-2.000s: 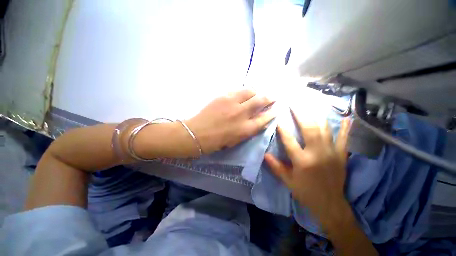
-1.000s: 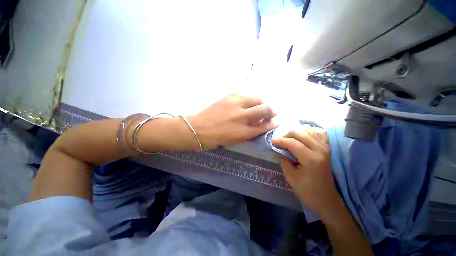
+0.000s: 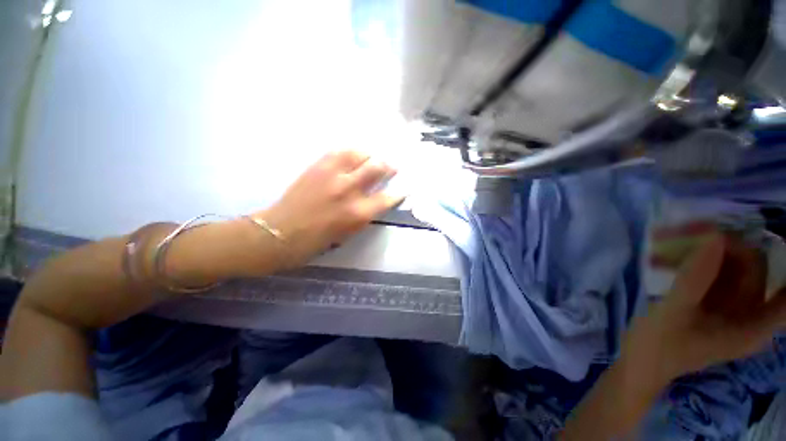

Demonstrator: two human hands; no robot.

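The light-blue garment cloth [image 3: 552, 267] lies in loose folds right of the needle area and hangs over the table's front edge. My left hand [image 3: 340, 200] rests palm down on the white machine bed, left of the needle, fingers bent. Glare hides whether its fingertips hold cloth. My right hand [image 3: 720, 301] is blurred at the far right, beyond the garment, thumb and fingers spread around a dark area. A blurred pale item with red and yellow [image 3: 676, 250] is by its thumb; whether it is held cannot be told.
The white machine head with blue stripes [image 3: 534, 77] fills the upper right. A grey-black block [image 3: 494, 196] and a curved grey tube [image 3: 560, 155] are by the needle area. A ruler strip [image 3: 379, 297] runs along the front edge. Blue cloth [image 3: 164, 379] lies below the table.
My right hand has let go of the folded cloth near the needle and moved far right. The view has turned right, showing more of the machine head. My left hand stays on the bed.
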